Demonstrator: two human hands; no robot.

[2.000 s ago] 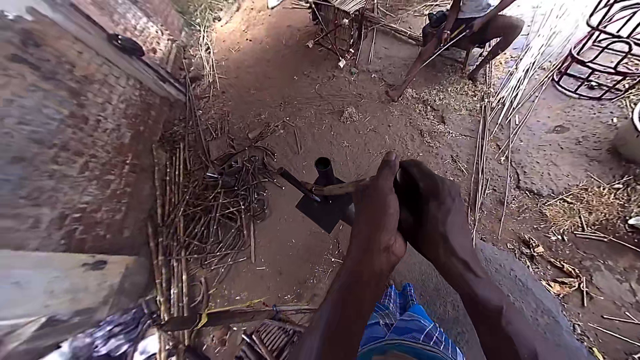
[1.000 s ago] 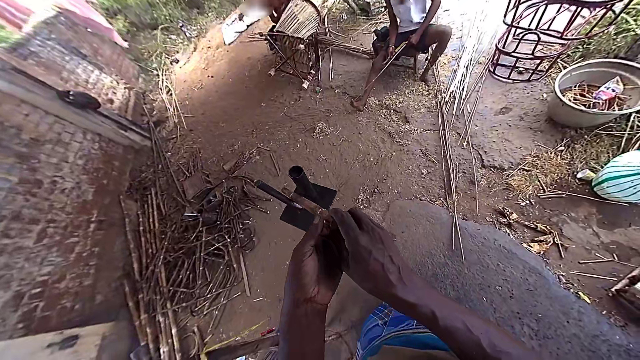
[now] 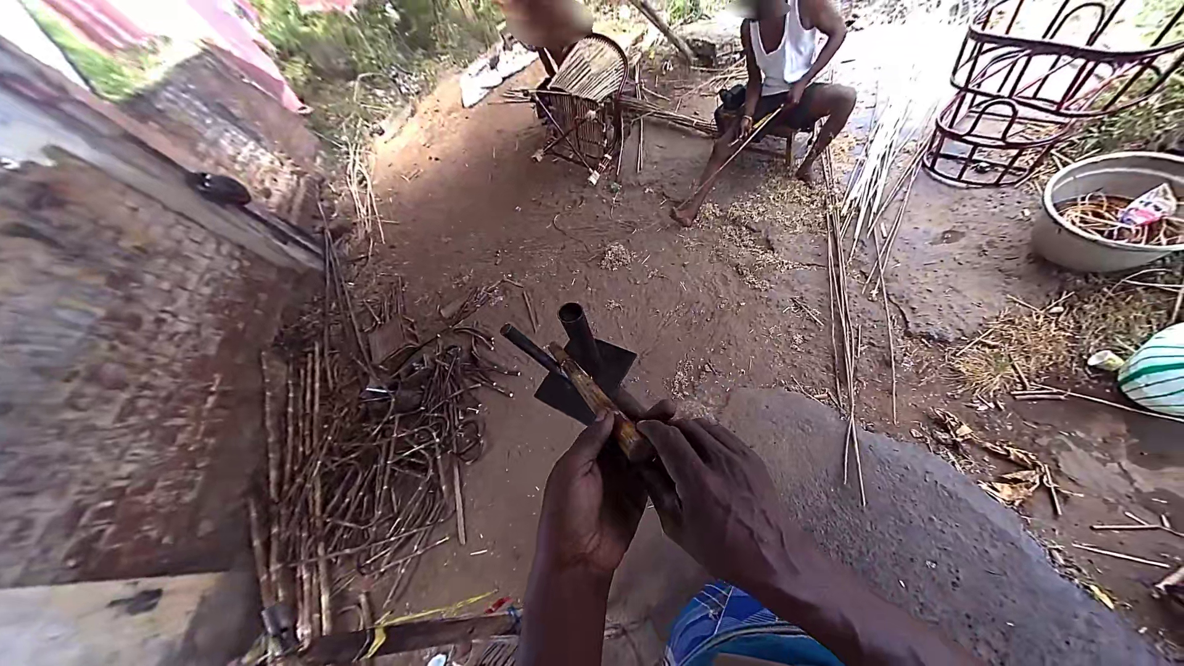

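Both hands meet at the lower middle of the view around a short piece of cane or wood [image 3: 592, 393], which points up and to the left. My left hand [image 3: 592, 499] cups it from below, the thumb along its side. Across its near end lie the fingers of my right hand [image 3: 717, 481]. Beyond the hands, a dark upright metal pipe [image 3: 579, 338] stands on a flat dark plate [image 3: 615, 367] on the ground. A dark rod [image 3: 530, 350] slants beside the cane piece; whether a hand holds it is hidden.
A heap of cane offcuts [image 3: 407, 453] lies left, beside a brick wall [image 3: 120, 370]. Ahead, a person [image 3: 786, 83] sits holding a cane strip, near a woven cane chair [image 3: 587, 83]. Cane frames [image 3: 1008, 102] and a basin [image 3: 1054, 217] stand right; long canes [image 3: 840, 305] lie on the ground.
The view has tilted up, showing more of the yard. My hands, wider apart two seconds ago with the long piece out to the left, are now close together, the piece pointing away.
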